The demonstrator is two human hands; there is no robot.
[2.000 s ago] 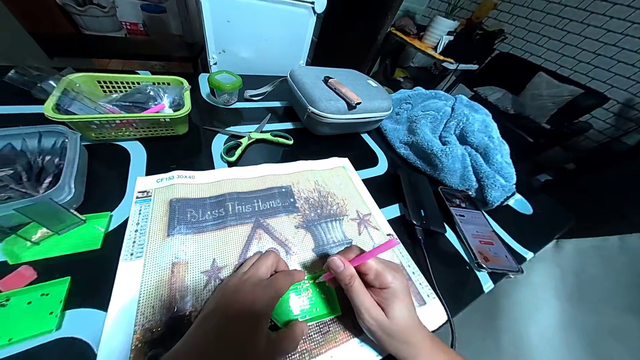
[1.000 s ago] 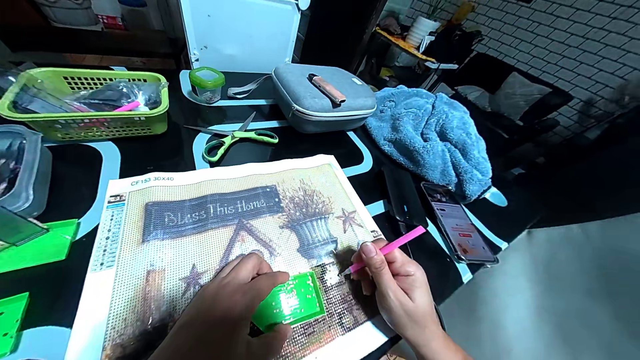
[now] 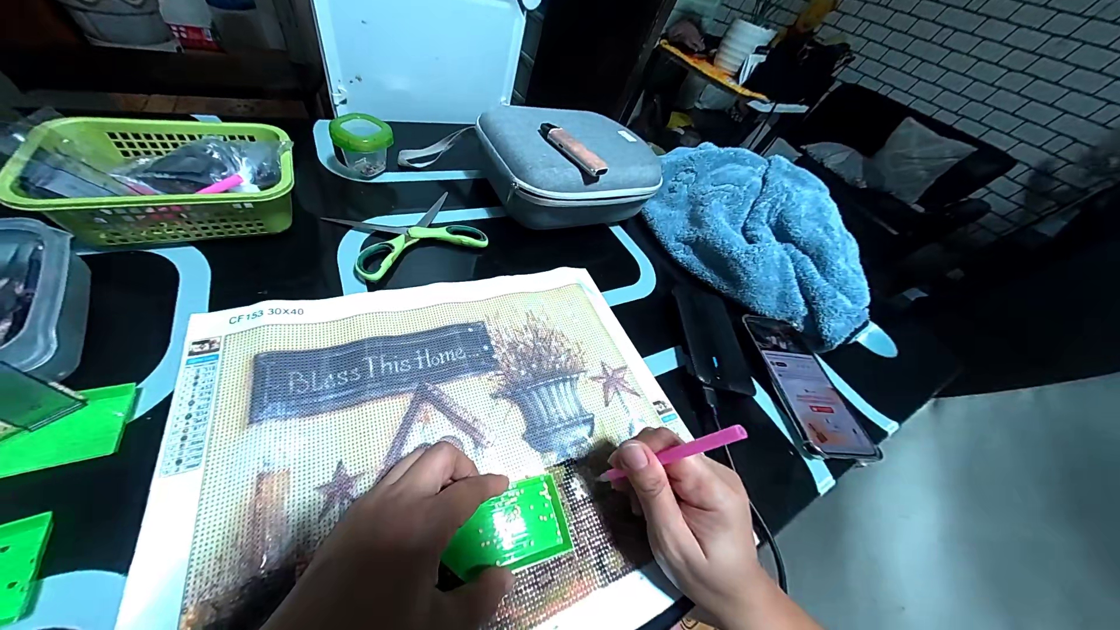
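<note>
A diamond painting canvas (image 3: 350, 437) lies on the black table, showing a dark sign, a pot of dried plants and stars. My left hand (image 3: 411, 534) grips a small green plastic tray (image 3: 516, 525) that holds small beads, over the lower middle of the canvas. In my right hand (image 3: 691, 516) is a pink applicator pen (image 3: 700, 444); its tip is at the dark area below the pot, just right of the tray. The left hand hides part of the canvas.
Around the canvas are green-handled scissors (image 3: 411, 238), a green basket (image 3: 157, 214), a lidded jar (image 3: 360, 144), a grey zip case (image 3: 569, 166), a blue fluffy cloth (image 3: 761, 236), a black power bank (image 3: 713, 341) with a cable, a phone (image 3: 809, 389), a clear container (image 3: 66, 297) and green trays (image 3: 79, 429) at left.
The pen tip has moved from over the green tray to the canvas on its right. The left hand still holds the tray. The view has shifted somewhat.
</note>
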